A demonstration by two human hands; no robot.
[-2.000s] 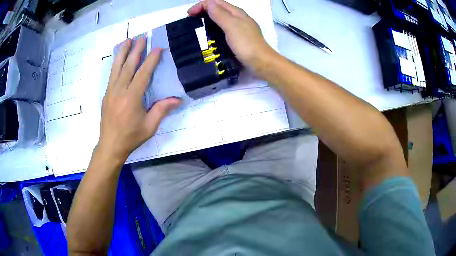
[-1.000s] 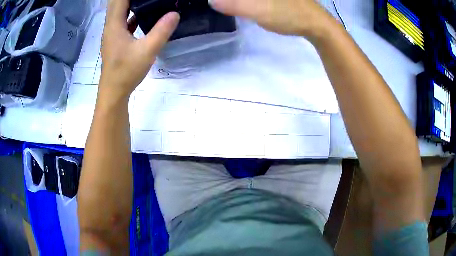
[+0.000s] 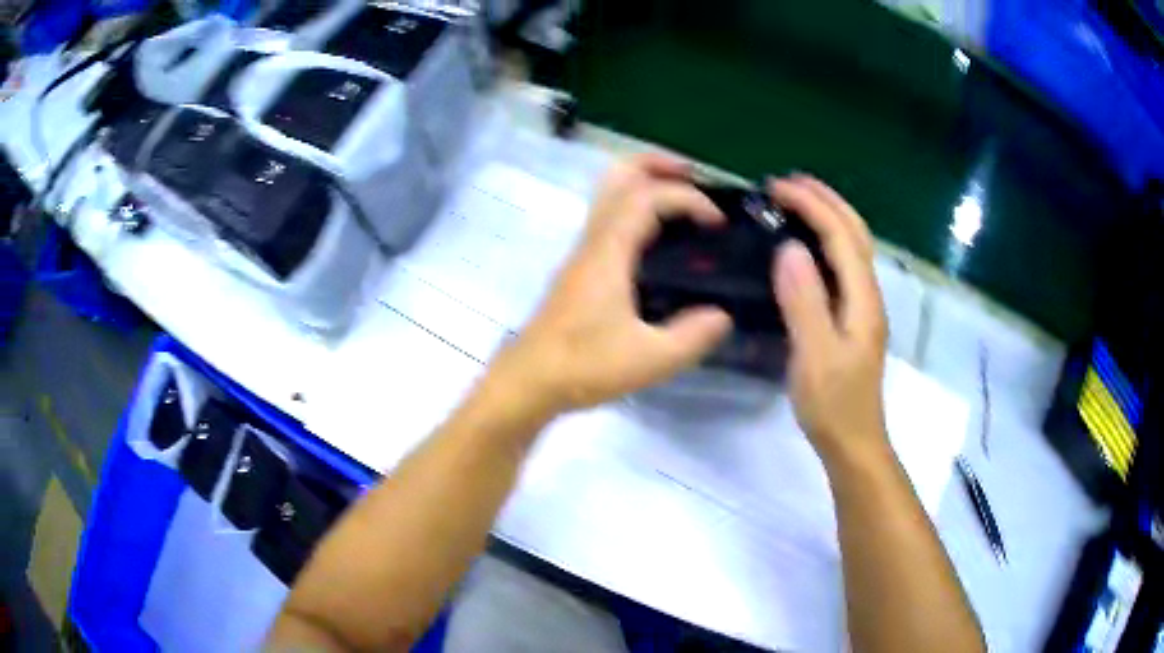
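Note:
A black unit point(image 3: 728, 274) is held between my two hands over the white sheet, near the back edge of the bench. It is blurred, with a small red mark on its face. My left hand point(image 3: 626, 287) grips its left side, thumb in front. My right hand point(image 3: 836, 293) grips its right side, fingers over the top. Greyish, see-through bag material point(image 3: 721, 398) shows below the unit. The white gridded sheet point(image 3: 587, 472) lies under the hands.
Several black units in white-grey bags point(image 3: 255, 191) stand at the left of the bench. A blue bin point(image 3: 109, 549) with bagged units is below left. A dark green surface point(image 3: 817, 109) lies beyond the bench. Tweezers point(image 3: 982, 510) and modules with yellow strips point(image 3: 1108, 408) are at right.
The view has swung left, bringing the bagged units and green surface into sight. The unit, earlier lying with yellow strips showing, is now turned to a plain black face and held in both hands.

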